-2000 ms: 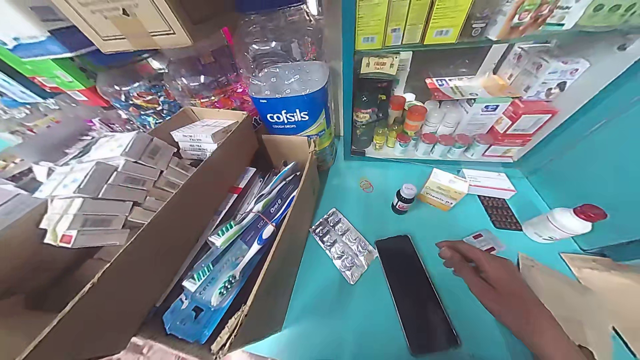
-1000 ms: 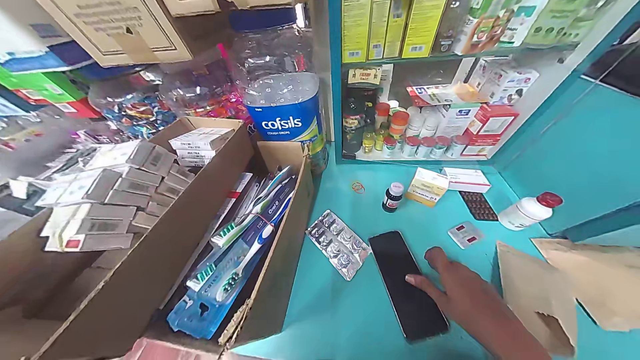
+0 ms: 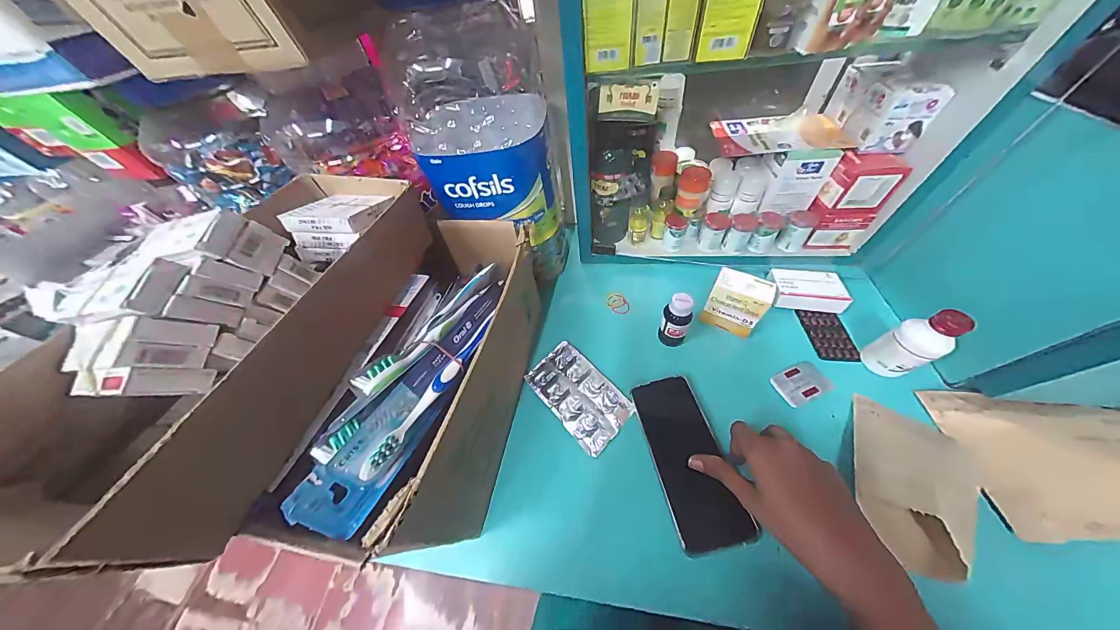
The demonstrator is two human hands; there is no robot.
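My right hand (image 3: 787,490) reaches in from the lower right, its thumb over the right edge of a dark-screened smartphone (image 3: 696,468) lying on the teal counter. The other fingers bend down beside the phone; whether they grip it cannot be told. Left of the phone lies a silver blister pack (image 3: 579,398). Behind it stand a small dark bottle (image 3: 676,320) and a yellow-white carton (image 3: 738,302). A small blister piece (image 3: 801,384), a brown blister strip (image 3: 828,335) and a white bottle with a red cap (image 3: 917,344) lie to the right. My left hand is out of view.
A cardboard box of packaged toothbrushes (image 3: 472,420) and another with small cartons (image 3: 166,324) fill the left. A cough-drop jar (image 3: 479,149) stands behind. Brown paper pieces (image 3: 914,481) lie at the right. A glass-shelved cabinet (image 3: 717,260) rises at the back, with rubber bands (image 3: 618,304) before it.
My right hand has moved from beside the small blister piece, right of the phone, to the phone's right edge, with the thumb now over it.
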